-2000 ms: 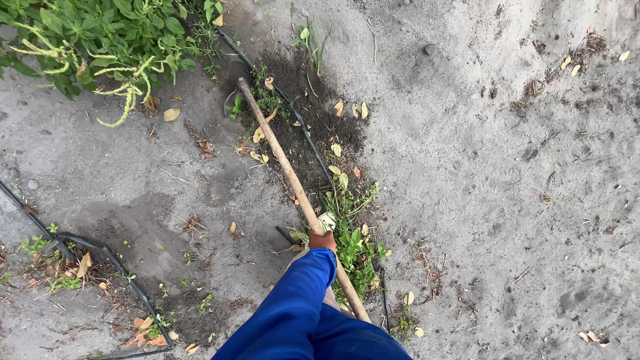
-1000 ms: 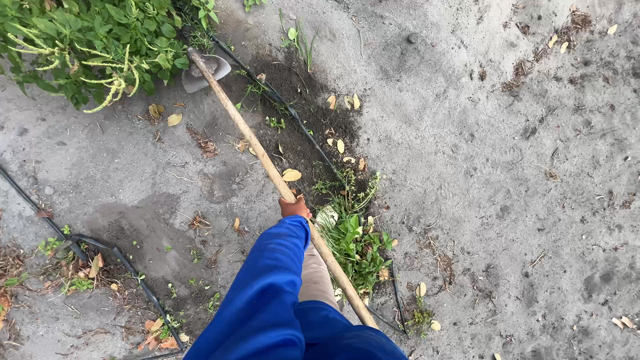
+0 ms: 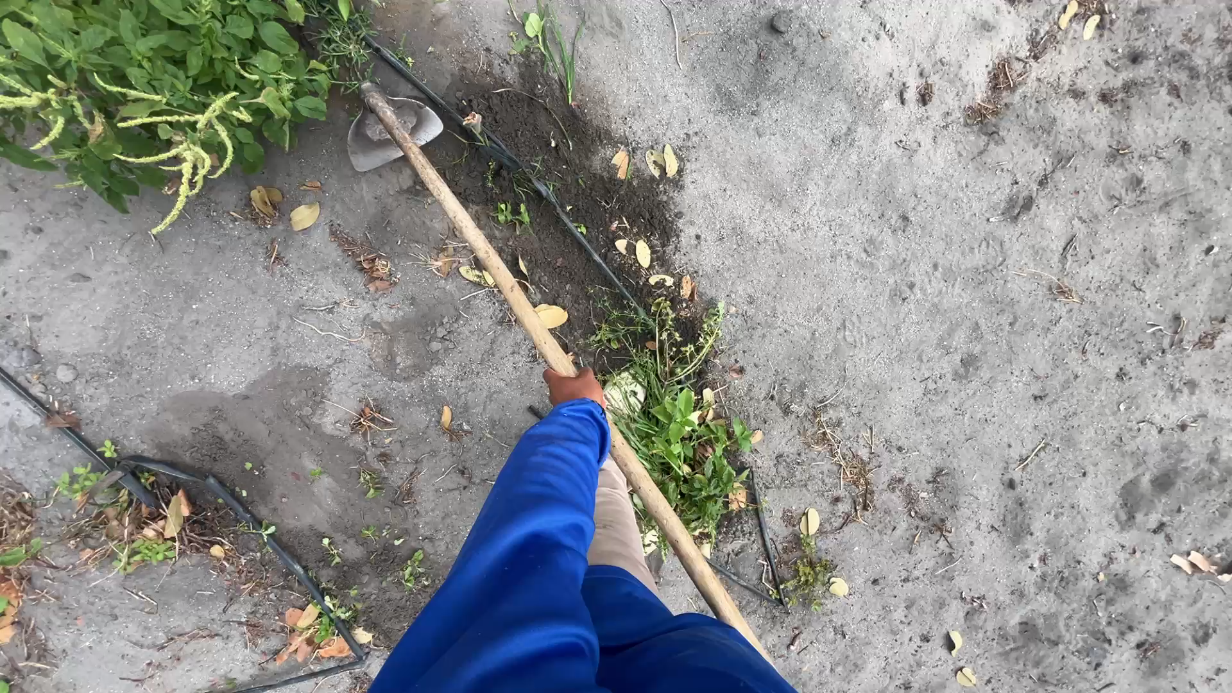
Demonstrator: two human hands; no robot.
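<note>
My left hand (image 3: 575, 386), at the end of a blue sleeve, is closed around the wooden handle (image 3: 481, 248) of a hoe. The handle runs diagonally from the upper left to the bottom edge. Its metal blade (image 3: 383, 144) shows at the upper left, beside the leafy green plant and a black irrigation hose (image 3: 577, 231). Whether the blade touches the ground cannot be told. A second blue sleeve (image 3: 674, 640) lies at the bottom; my right hand is out of view. Pulled or cut-looking green weeds (image 3: 688, 443) lie right of the handle, with dark, loose soil (image 3: 616, 207) above them.
A bushy plant (image 3: 144, 77) with pale green flower spikes fills the upper left corner. Another black hose (image 3: 279, 549) bends across the lower left, among dry leaves and small weeds. Grey sandy ground (image 3: 962, 366) with scattered dry leaves spreads over the right side.
The hoe's head has moved up and left, closer to the bushy plant. Its blade, not visible two seconds ago, now shows. My left hand has stayed on the handle.
</note>
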